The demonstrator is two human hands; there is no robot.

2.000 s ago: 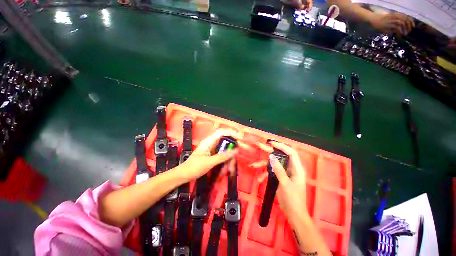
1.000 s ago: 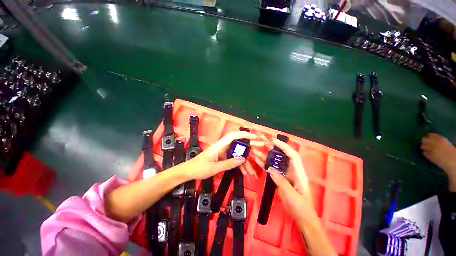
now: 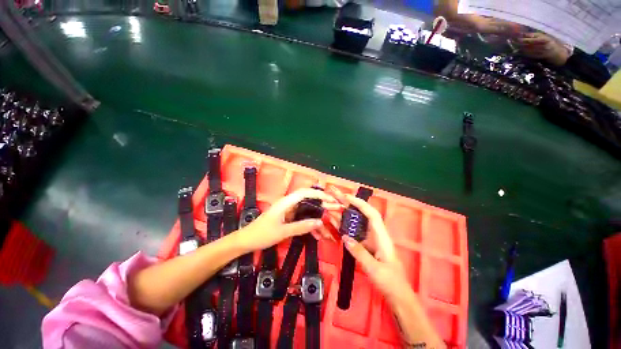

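My left hand [image 3: 280, 219] holds a black smartwatch [image 3: 310, 208] by its case over the orange-red tray [image 3: 436, 235]; its screen looks dark. My right hand [image 3: 371, 245] holds a second smartwatch [image 3: 353, 223] beside it, its screen lit with white marks and its strap hanging down. My fingertips nearly meet between the two cases. Several watches lie in the tray's left part, many face down with grey backs, such as one watch back [image 3: 312, 289]. My left forearm covers some of them.
One watch [image 3: 468, 143] lies on the green bench [image 3: 272, 102] beyond the tray. Striped slips [image 3: 521, 319] and white paper [image 3: 568, 300] are at the right. Black bins [image 3: 353, 28] and another person's hand are at the far side. A black tray of shiny pieces [image 3: 27, 129] is left.
The left watch's screen was lit white and now looks dark. Of the watches beyond the tray, only one remains in place. The other person's hand at the right edge is gone from there.
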